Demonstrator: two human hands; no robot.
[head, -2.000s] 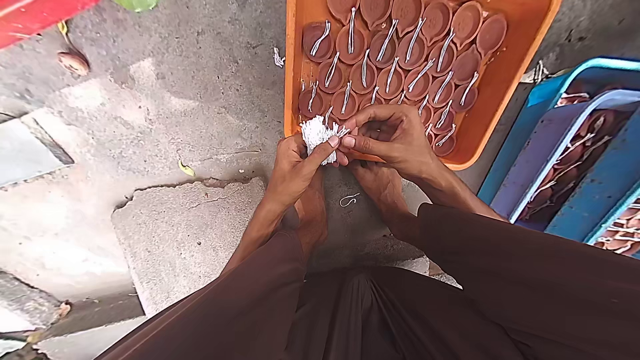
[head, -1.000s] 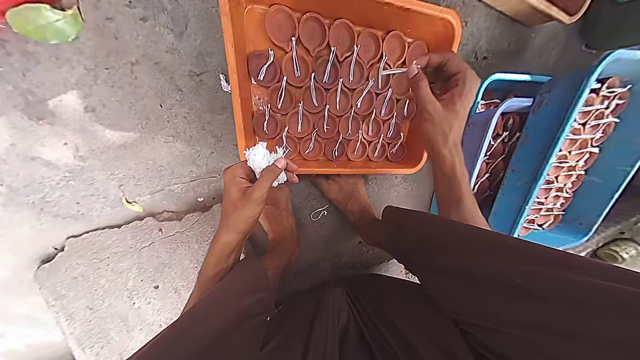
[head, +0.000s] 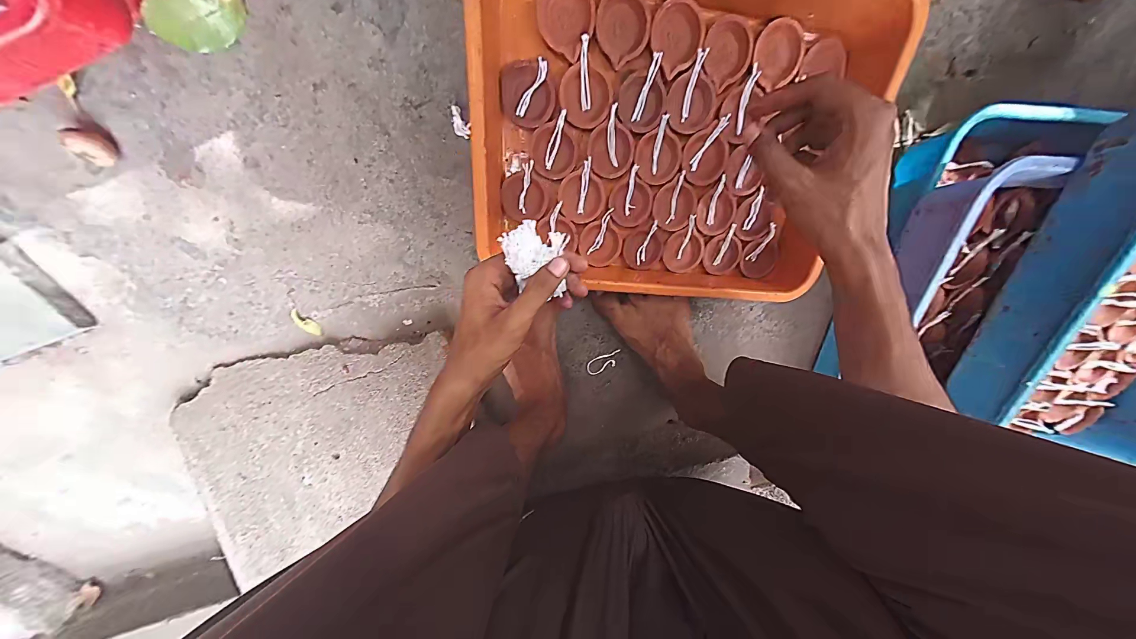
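My left hand [head: 515,302] is closed on a bunch of white cotton wicks [head: 530,253] at the near left corner of an orange plastic tray [head: 480,133]. Rows of small clay oil lamps [head: 658,153] fill much of the tray, and most of them bear a white wick laid across the bowl. Over the tray's right side is my right hand [head: 825,151], its thumb and fingertips close together beside a wick [head: 747,98] in a lamp. Whether the fingertips touch that wick cannot be told.
Blue crates [head: 1021,355] and a lilac crate [head: 963,235] with more clay lamps stand at the right. A loose wick [head: 603,361] lies on the ground between my bare feet. A raised concrete slab [head: 311,435] is at the left, and a red object [head: 58,44] at the upper left.
My right hand has moved from beside the left hand to the tray's right side. The left hand still holds the white bunch. The view has shifted.
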